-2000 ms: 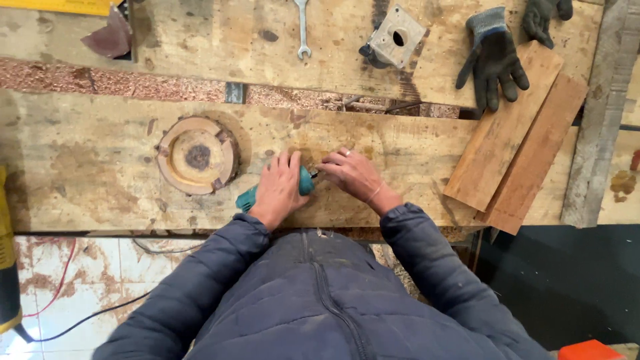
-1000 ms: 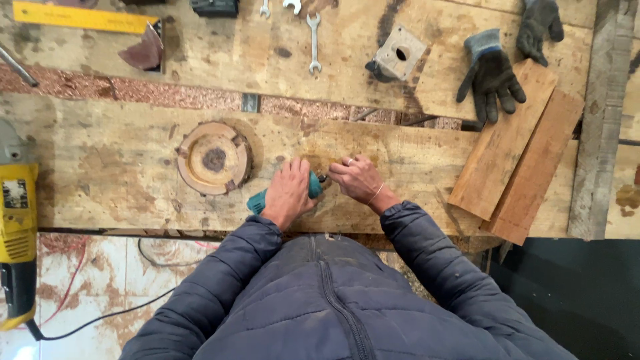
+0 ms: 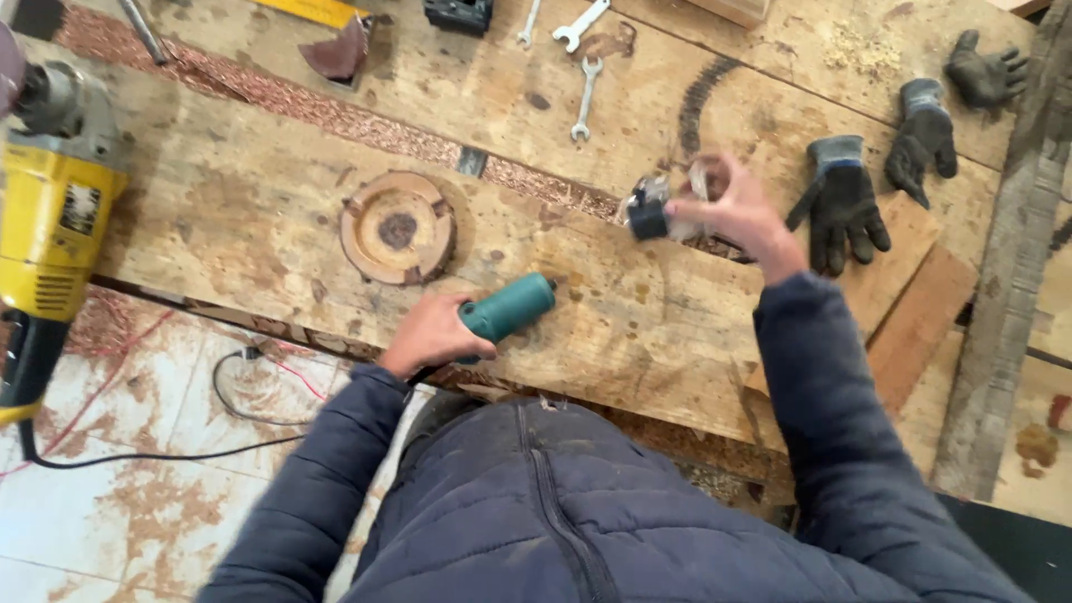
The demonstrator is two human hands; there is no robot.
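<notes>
My left hand (image 3: 438, 333) holds a teal corded power tool (image 3: 509, 306), like a trim router motor or die grinder, whose dark tip points to the upper right, over the bench. My right hand (image 3: 741, 205) is to the upper right, gripping a clear and black router base (image 3: 649, 209); motion blurs its outline. A round turned wooden dish (image 3: 397, 228) with notches in its rim lies on the bench at the left of the tool.
A yellow angle grinder (image 3: 60, 209) lies at the left edge. Open-end wrenches (image 3: 587, 99), sandpaper (image 3: 339, 52), work gloves (image 3: 842, 201), reddish boards (image 3: 921, 327) and a long weathered plank (image 3: 1005, 251) are on the bench (image 3: 251, 193). Shavings fill its gap; a cord (image 3: 167, 457) crosses the floor.
My right hand has left the teal tool's tip and moved up and right to the base piece, which lay on the bench before. My left hand still holds the tool. The view has turned.
</notes>
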